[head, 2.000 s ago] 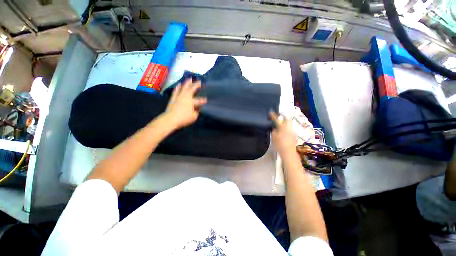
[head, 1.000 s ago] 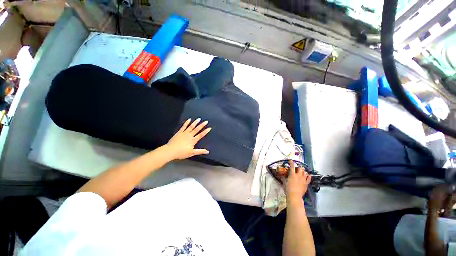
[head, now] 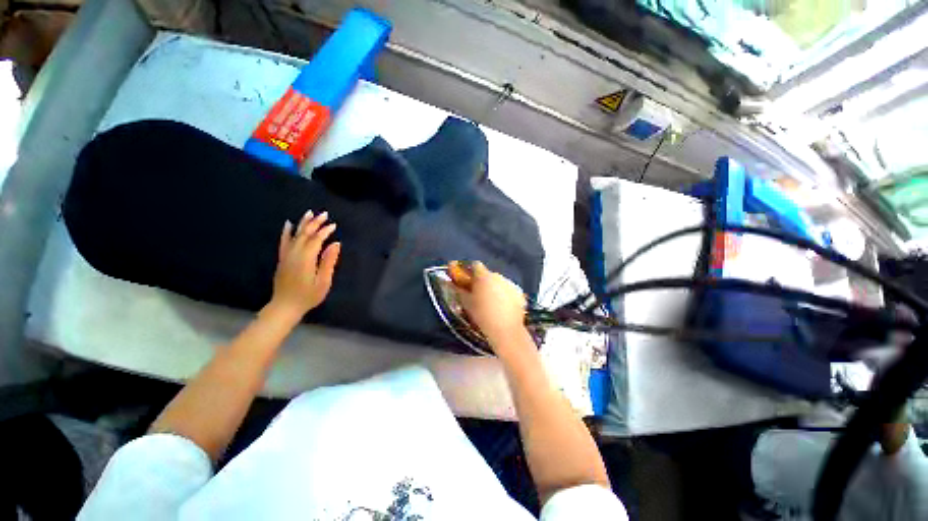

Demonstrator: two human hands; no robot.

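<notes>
A dark grey-navy garment (head: 488,229) lies over the right end of the black padded pressing buck (head: 153,214), with part of it bunched towards the back. My right hand (head: 494,307) is closed on the orange-brown handle of the steam iron (head: 448,300). The iron's pointed tip faces left and back, and it is on the garment near its front edge. My left hand (head: 303,267) rests on the black pad left of the garment, fingers spread, holding nothing.
A blue support arm (head: 336,76) with a red label stands behind the buck. Crumpled off-white cloth (head: 578,351) lies at the table's right edge. Black hoses (head: 661,288) run right from the iron. A navy neighbouring buck (head: 758,336) and another person's sleeve (head: 804,468) are at the right.
My right hand has brought the iron left from the off-white cloth onto the garment. My left hand has moved left, off the garment onto the black pad. The hoses now stretch across.
</notes>
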